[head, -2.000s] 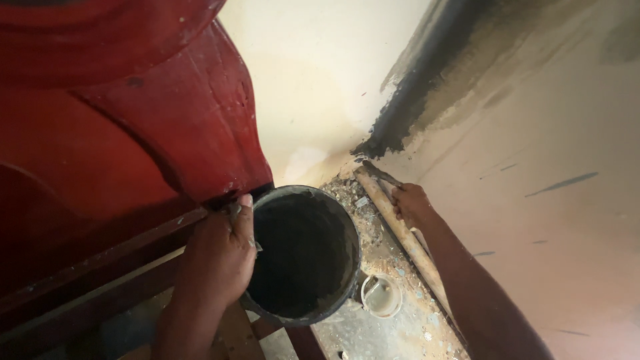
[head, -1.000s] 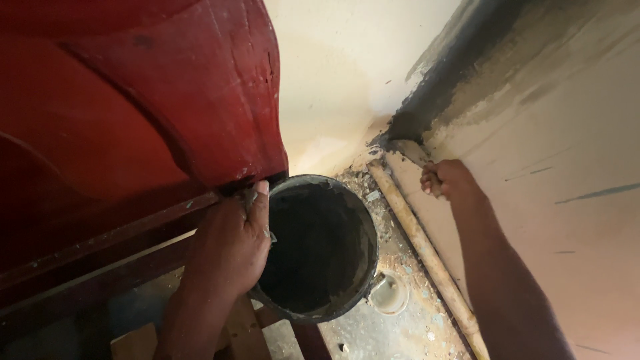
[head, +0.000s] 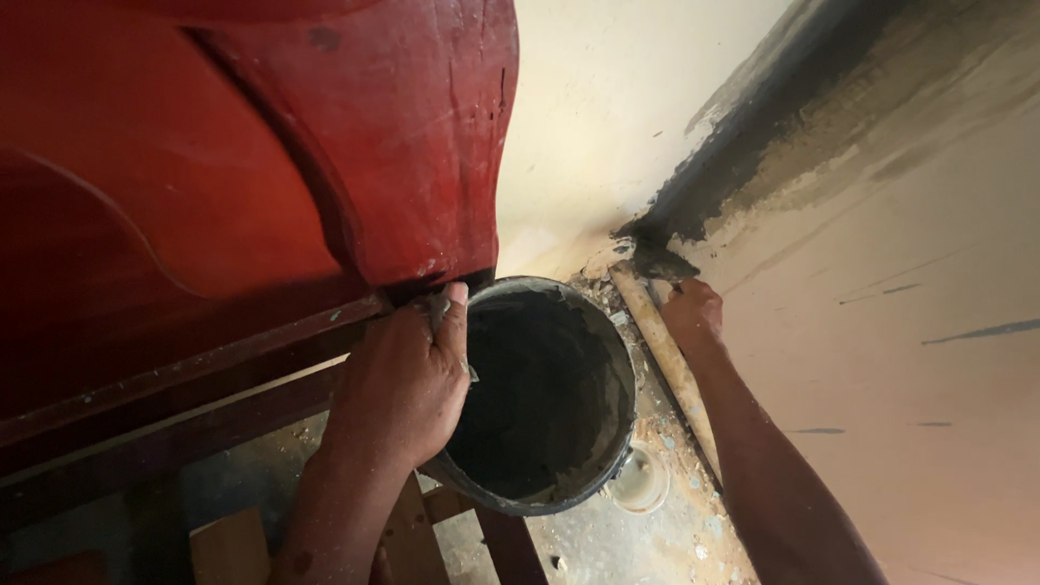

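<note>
My left hand [head: 410, 374] grips the left rim of a round black bucket [head: 621, 390], thumb on top, with grey smears on the fingers. Dark grey wet mortar [head: 528, 398] lines the bucket's inside. Right of it, my right hand [head: 695, 313] is closed on a trowel [head: 666, 264], whose mortar-coated blade lies at the foot of the wall corner. From there a dark band of fresh mortar [head: 731, 154] runs up the corner, with smeared edges. Most of the trowel's handle is hidden in my fingers.
A red wooden headboard [head: 406, 146] and bed rails [head: 187, 406] fill the left. A pale pipe or pole [head: 666, 349] lies along the right wall's base. A small clear plastic container [head: 642, 479] stands on the debris-strewn floor [head: 601, 536]. Grey streaks mark the right wall [head: 894, 390].
My right hand, still holding the trowel, has moved slightly about the foot of the corner, and the blade's angle has changed. My left hand stays on the bucket's rim.
</note>
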